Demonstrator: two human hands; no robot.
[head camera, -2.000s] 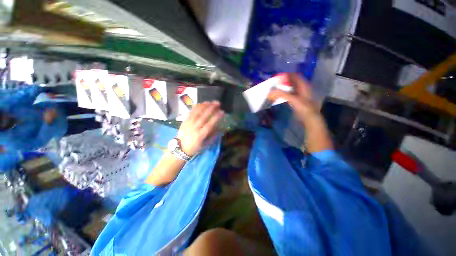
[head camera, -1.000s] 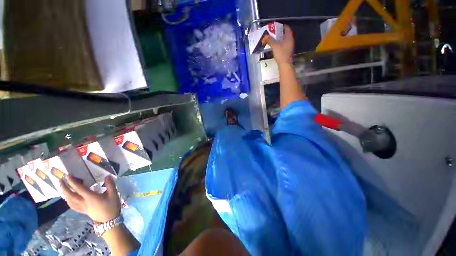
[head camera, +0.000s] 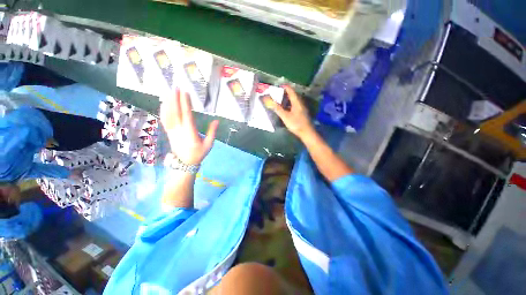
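Note:
Several white phone boxes (head camera: 196, 78) with red corners and dark phone pictures stand in a row on the green line bench (head camera: 254, 43). My left hand (head camera: 186, 129), with a metal watch, is spread flat at the lower edge of the row, fingertips by the left boxes, holding nothing. My right hand (head camera: 293, 112) has its thumb and fingers around the right-most phone box (head camera: 265, 105), which stands on the bench at the right end of the row.
A blue crate (head camera: 369, 95) with clear film scraps stands beyond the bench's right end. The machine infeed (head camera: 470, 66) with a box on it is at right, near an orange bracket (head camera: 504, 129). Stacked cartons (head camera: 98, 173) and people in blue smocks are at left.
My right hand has come back from the machine side to the right end of the row. My view has turned towards the bench. My left hand remains by the row, fingers spread.

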